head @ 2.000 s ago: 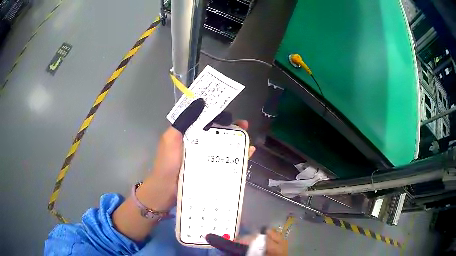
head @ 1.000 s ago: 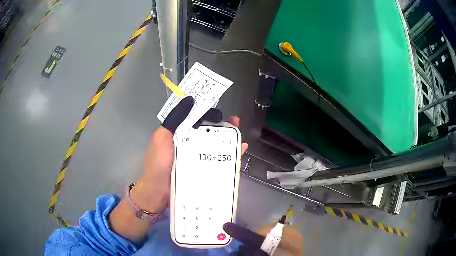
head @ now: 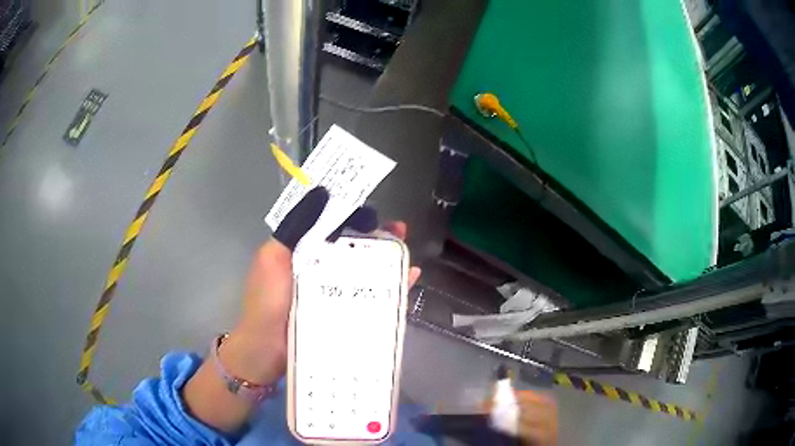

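Observation:
My left hand (head: 272,300) holds a smartphone (head: 349,340) with a lit calculator screen showing blurred figures. Its black-cotted thumb and a finger also pinch a white paper card (head: 356,165) with a yellow tab (head: 290,164), above the phone's top edge. My right hand (head: 527,418) is low in the picture, blurred, right of the phone and apart from it. It holds a whiteboard marker (head: 504,402) with the black tip up. Its black-cotted finger points left towards the phone's lower right corner.
A green-matted surface (head: 610,113) with a yellow plug (head: 495,109) and cord is at the right. A metal post (head: 293,70) stands behind the card. A metal rail (head: 628,315) and crumpled white material (head: 510,315) are at lower right. Yellow-black tape (head: 148,205) marks the grey floor.
My right finger has moved off the phone screen to the right, with the marker. More characters show on the screen. The phone and card have shifted slightly left and down in view.

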